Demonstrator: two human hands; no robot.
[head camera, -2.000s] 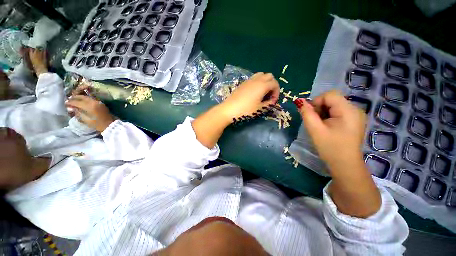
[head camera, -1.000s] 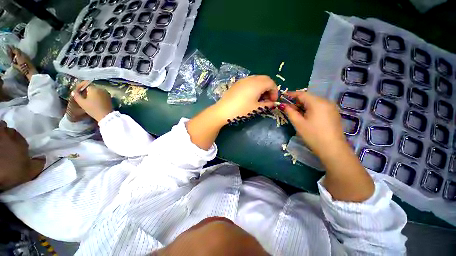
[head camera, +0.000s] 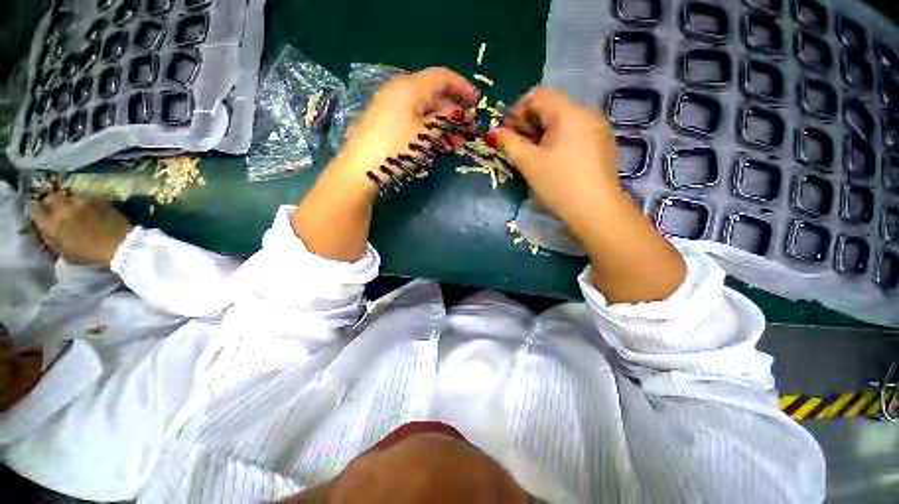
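Note:
My left hand (head camera: 399, 118) is over the bench, back up, with its fingers curled in. A row of narrow dark strips (head camera: 406, 162) is stuck across the back of this hand and its wrist. My right hand (head camera: 567, 148) is just to its right, with thumb and forefinger close together and pointing at the left fingertips. A small gap shows between the hands. Both hands are blurred, and I cannot tell what is between the fingertips. Small beige slivers (head camera: 485, 167) lie on the green bench top (head camera: 444, 221) under and around the fingertips.
A tray of black frames (head camera: 734, 153) lies at right, close to my right forearm. Another such tray (head camera: 128, 84) is at upper left. Clear bags (head camera: 286, 113) lie left of my left hand. A neighbour's hand (head camera: 79, 226) and a beige pile (head camera: 172, 177) are at left.
The view has swung right and down, so everything sits further left and higher, and hazard tape shows at lower right. My right hand came in to the left fingertips, and now sits slightly apart.

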